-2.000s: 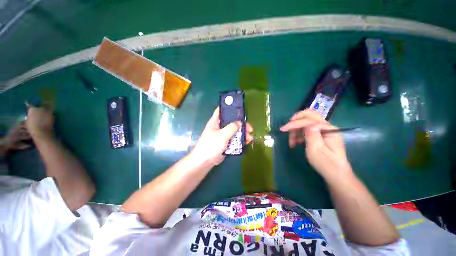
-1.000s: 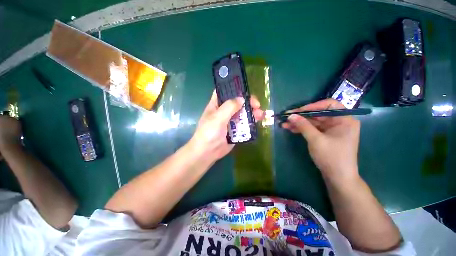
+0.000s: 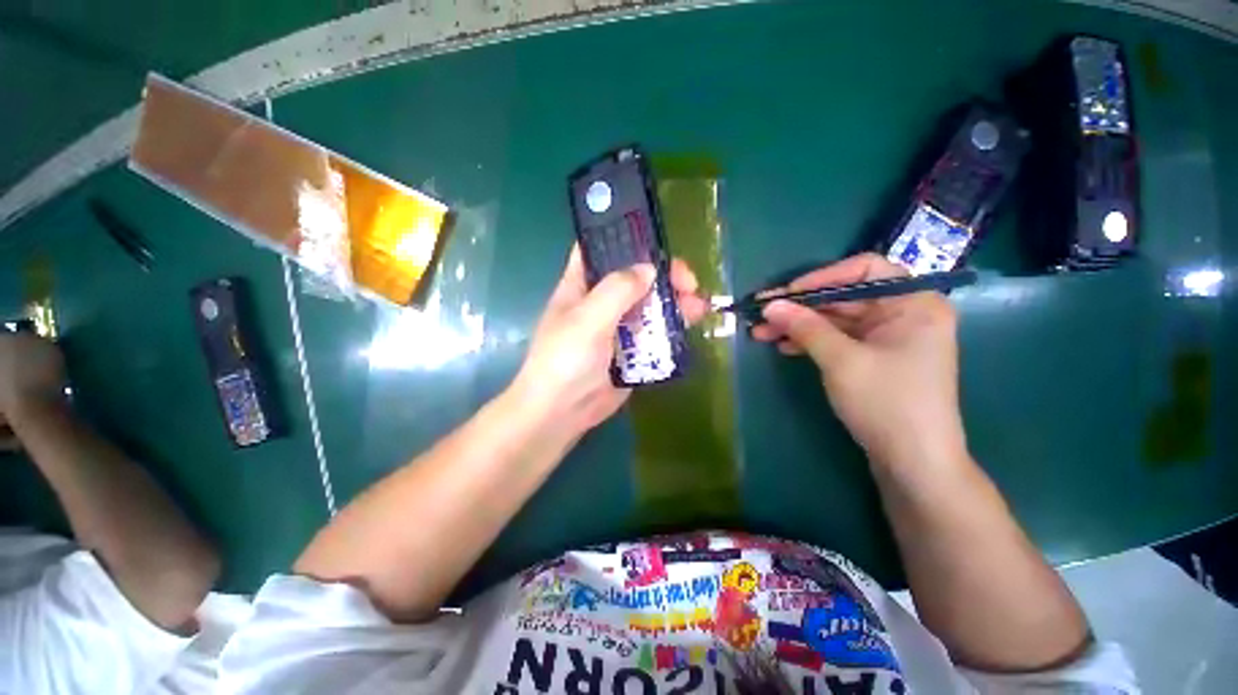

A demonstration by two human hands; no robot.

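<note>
My left hand (image 3: pixel 587 333) holds a black open phone housing (image 3: pixel 618 224), its thumb across the middle. The housing has a round silver disc near its top end and a silver board area at the lower end. My right hand (image 3: pixel 880 333) holds black tweezers (image 3: pixel 869 289) like a pen, tip pointing left. The tip is close to my left fingertips, over the yellow-green bench tape (image 3: pixel 690 448). A small bright spot shows at the tip; I cannot tell whether it is a piece or glare.
A phone housing (image 3: pixel 957 183) lies at right beside a thick black stack of housings (image 3: pixel 1102 170). Amber sticker sheets (image 3: pixel 292 190) lie at upper left. Another housing (image 3: pixel 231 360) lies at left. Another person's arm (image 3: pixel 102 475) is at far left. A pale rail (image 3: pixel 407 52) runs behind.
My right hand with the tweezers has come closer to my left hand, which still holds the housing. The whole view has shifted since the earliest frame.
</note>
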